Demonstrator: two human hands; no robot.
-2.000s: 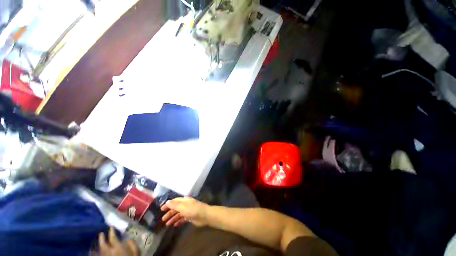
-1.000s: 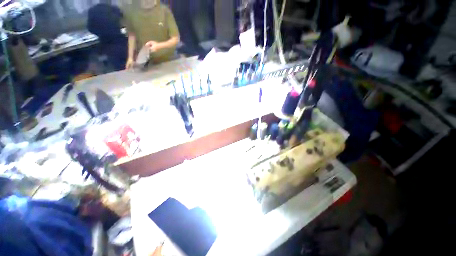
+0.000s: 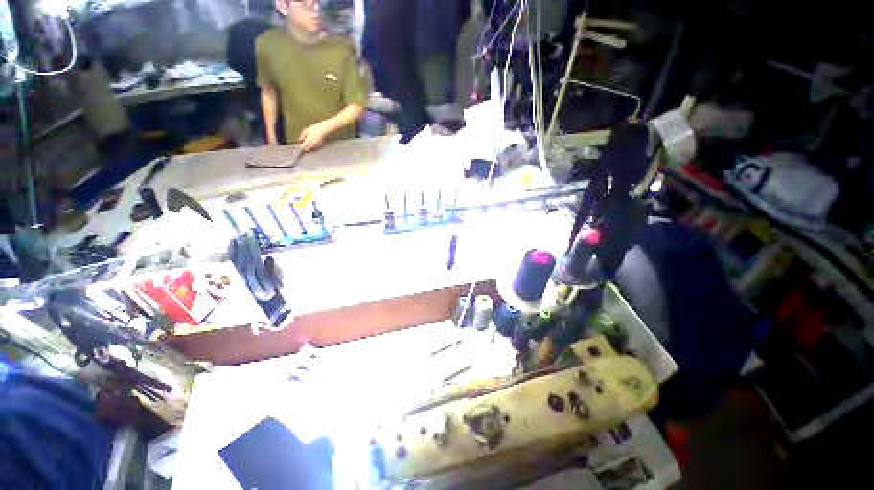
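A dark navy cut piece (image 3: 278, 454) lies flat on the white sewing-machine table at the bottom, left of the machine head; its lower part is cut off by the picture's edge. The pale yellowish industrial sewing machine (image 3: 517, 418) stands to its right under bright glare. Neither of my hands is in the picture.
Thread cones (image 3: 534, 275) stand behind the machine. Blue peg stands (image 3: 422, 212), a steam iron (image 3: 257, 278) and a red box (image 3: 175, 295) are beyond the brown divider (image 3: 335, 330). A person (image 3: 309, 81) stands at the far table. Blue cloth (image 3: 43, 431) is at lower left.
The view has swung up from the table to the room. Both my hands, seen two seconds ago, have left the picture. The far person's hand no longer holds up the grey item seen one second ago.
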